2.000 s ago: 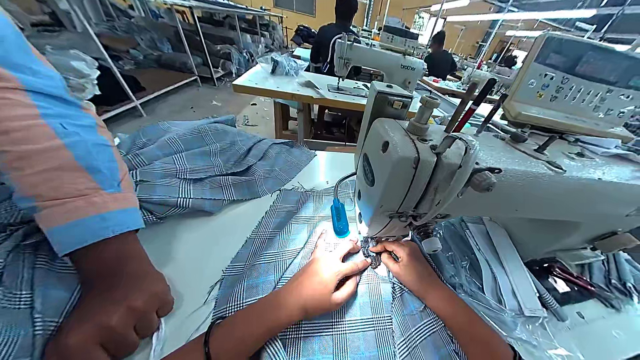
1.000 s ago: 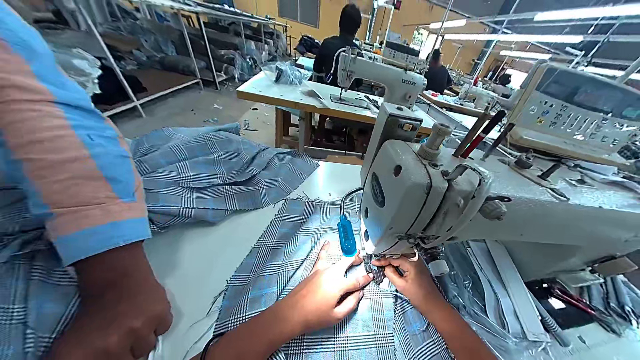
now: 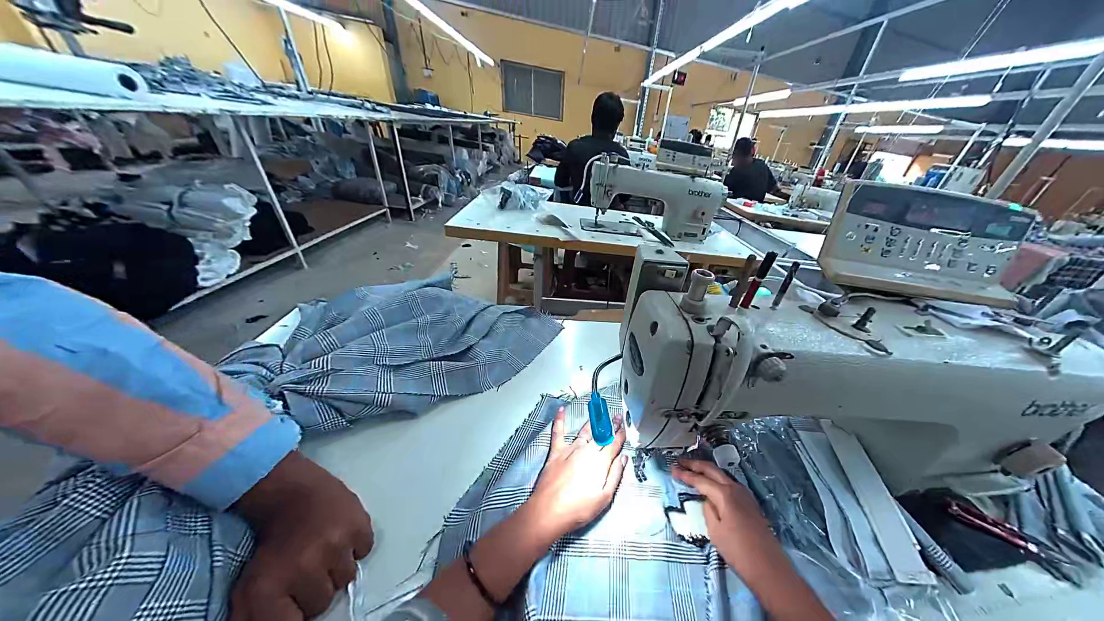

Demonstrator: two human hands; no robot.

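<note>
Grey-blue checked fabric [image 3: 621, 552] lies under the needle area of a white Brother sewing machine [image 3: 681, 371]. My left hand [image 3: 576, 483] rests flat on this fabric, fingers spread, left of the presser foot [image 3: 640, 464]. My right hand [image 3: 724, 509] lies on the fabric right of the foot, its fingertips beside a small dark-edged piece [image 3: 687, 519]; whether they pinch it is unclear. A blue-cased lamp [image 3: 600, 417] on a bent stalk hangs over my left fingertips, and the cloth below is brightly lit.
Another person's hand [image 3: 302, 535] in a striped sleeve rests at the left table edge near checked cloth [image 3: 414, 345]. Pale strips [image 3: 849, 500], plastic wrap and red-handled scissors [image 3: 1000, 526] lie right. A second machine [image 3: 655, 194] and seated people are ahead.
My hands have moved apart; before, their fingertips met close to the presser foot. My left hand now lies flatter with its fingers spread. The view has tilted up.
</note>
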